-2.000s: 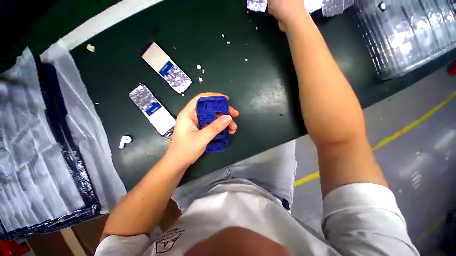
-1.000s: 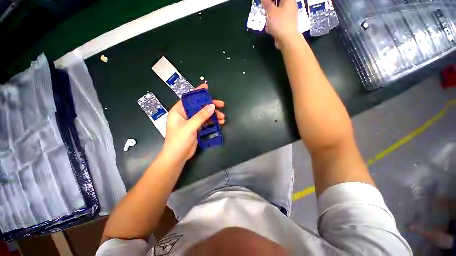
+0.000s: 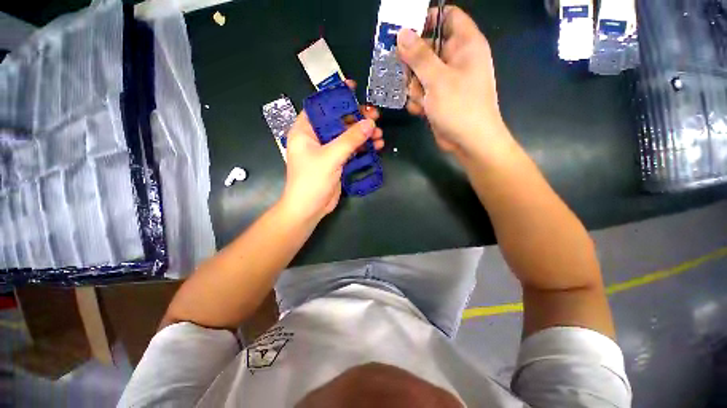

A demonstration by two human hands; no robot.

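My left hand [image 3: 323, 155] holds a deep blue plastic housing [image 3: 333, 116] above the bench, thumb across its openings. My right hand [image 3: 458, 88] holds a circuit board assembly [image 3: 389, 68] by its edge, pale end up and silvery keypad half down, just right of the housing and apart from it. A thin dark tool, likely tweezers [image 3: 438, 24], is also in my right hand. Behind my left hand lie two more board assemblies, one with its pale end showing [image 3: 319, 64], one with its silvery end showing [image 3: 280, 118]; both are partly hidden.
A tray stack under a white ribbed foam sheet [image 3: 64, 151] stands at left, above a brown cardboard box [image 3: 48, 327]. A white scrap [image 3: 235, 175] lies on the dark green bench [image 3: 422, 199]. At right are two board assemblies [image 3: 575, 32] beside clear ridged trays [image 3: 685, 119].
My right hand has come back from the boards at the far right with one board assembly in it, now close to the housing. My left hand still holds the housing. The view has shifted.
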